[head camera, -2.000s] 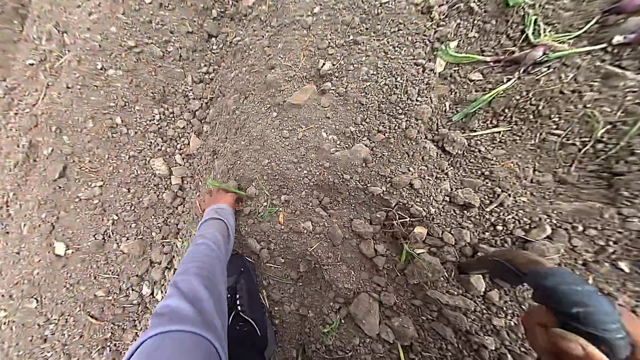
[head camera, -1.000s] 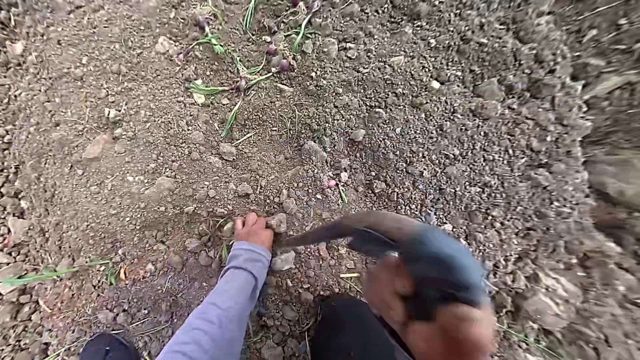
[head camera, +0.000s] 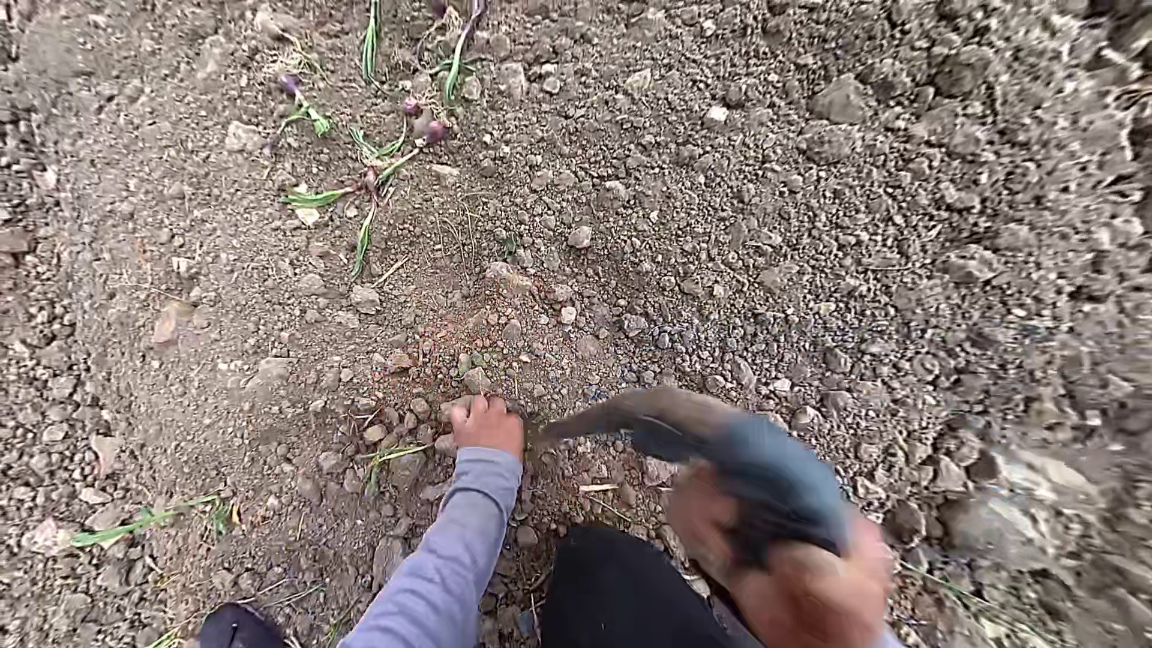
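Note:
My left hand (head camera: 489, 425), below a grey-blue sleeve, is low on the stony soil with its fingers curled down; whether they hold anything is hidden. My right hand (head camera: 783, 549), blurred, grips a curved hand tool (head camera: 666, 409) wrapped in blue and black material. The tool's narrow tip points left and ends close beside my left hand. Just left of that hand lies a green shoot (head camera: 396, 453). Farther up on the soil, several small purple onions (head camera: 436, 131) with green leaves are scattered.
Stones and clods cover the ground, with larger rocks (head camera: 1017, 522) at the lower right. My dark-clothed knee (head camera: 621, 585) is at the bottom middle, and a dark shoe (head camera: 238, 627) at the bottom left. Another green leaf (head camera: 144, 522) lies at the left.
The view has swung right since the oldest frame. The tool, well apart from my left hand then, is now close beside it. A small pink bulb on the soil one second ago no longer shows there.

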